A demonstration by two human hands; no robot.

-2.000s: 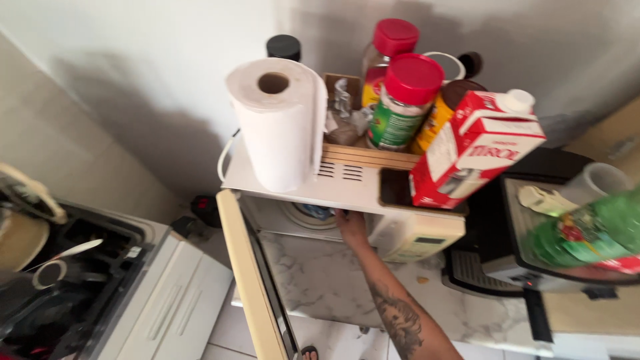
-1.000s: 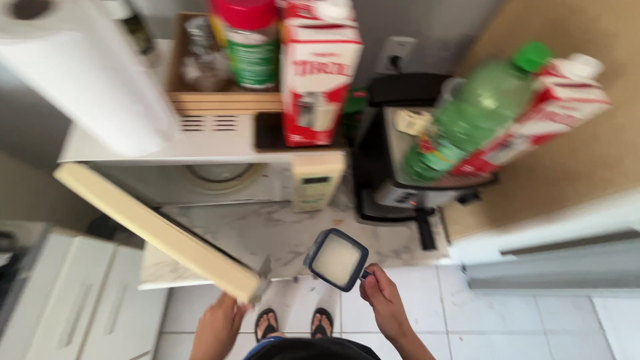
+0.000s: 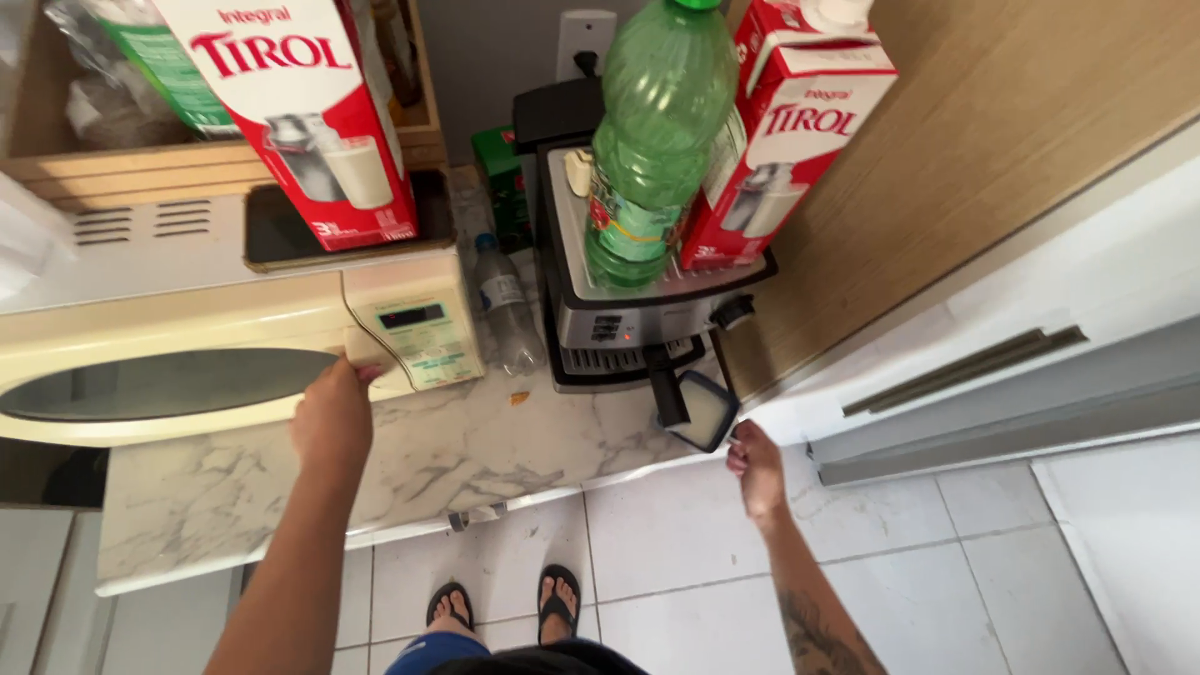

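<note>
My left hand (image 3: 336,412) is at the handle edge of the microwave door (image 3: 169,323), which stands closed against the cream microwave. In my right hand (image 3: 756,469) is the handle of a square, dark-rimmed mug (image 3: 710,412) with milky white liquid inside. The mug is at the counter's front edge, below the espresso machine (image 3: 609,323); the black portafilter handle (image 3: 667,386) partly covers it in this view. Whether the mug rests on the counter cannot be told.
A milk carton (image 3: 309,131) and a wooden box (image 3: 150,169) stand on the microwave. On the espresso machine are a green plastic bottle (image 3: 661,141) and another milk carton (image 3: 787,141). A clear bottle (image 3: 506,305) stands between the appliances on the marble counter (image 3: 450,450). A cabinet panel (image 3: 900,187) borders the right.
The microwave door has swung from open to closed, with my left hand at it. The mug in my right hand has moved right, to beside the espresso machine.
</note>
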